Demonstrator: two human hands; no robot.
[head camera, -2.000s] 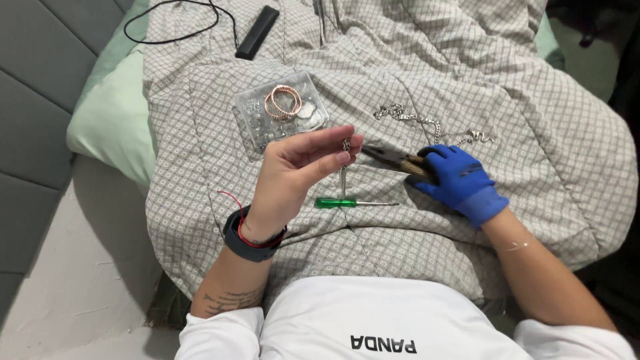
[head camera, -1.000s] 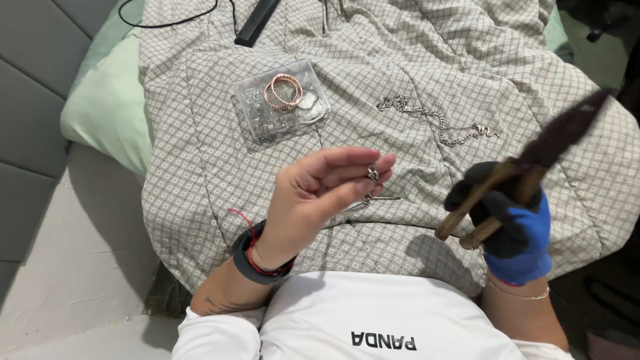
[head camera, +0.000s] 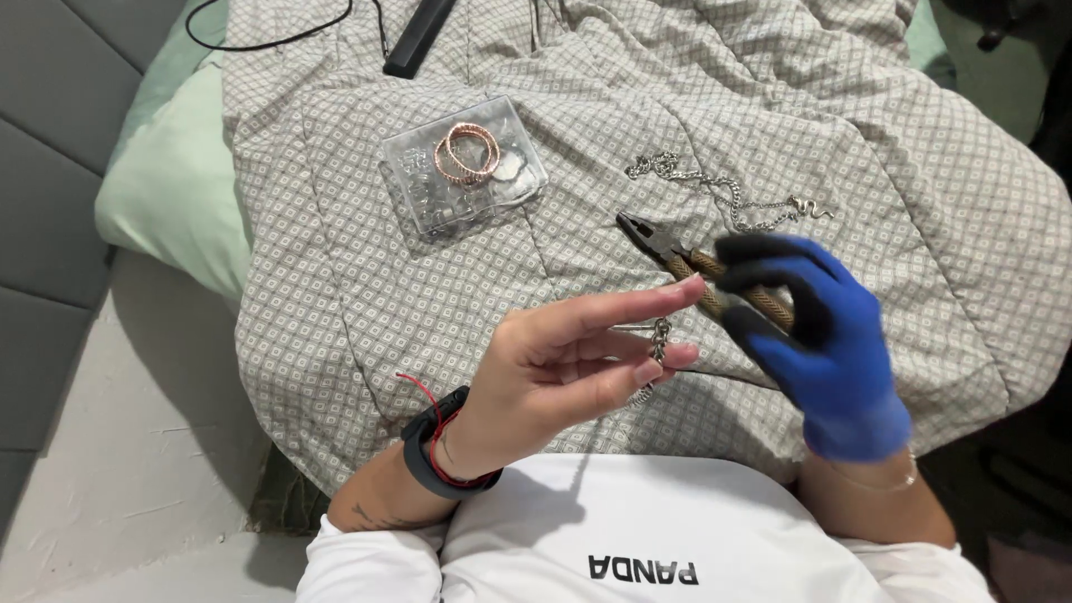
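Note:
Between the fingertips of my left hand (head camera: 569, 368), which is bare, a short silver metal chain (head camera: 659, 342) hangs down. Combination pliers (head camera: 653, 239) with brown textured handles lie on the bedspread, jaws to the upper left. My right hand (head camera: 825, 335), in a blue and black glove, is over the handles with its fingers apart and does not grip them. Behind the left fingers a thin metal shaft shows; the rest of it is hidden. A silver chain necklace (head camera: 733, 201) with a snake-shaped pendant (head camera: 811, 207) lies beyond the pliers.
A clear plastic box (head camera: 408, 205) holds small parts, with rose-gold bracelets (head camera: 467, 153) on top. Past it are a black bar-shaped device (head camera: 419, 38) and a black cord (head camera: 268, 48). All lie on the patterned quilt (head camera: 293, 276). A pale green pillow (head camera: 180, 201) is at the left.
The pliers, held up in my right hand a second ago, now lie on the quilt, released from the glove. My left hand still has the chain.

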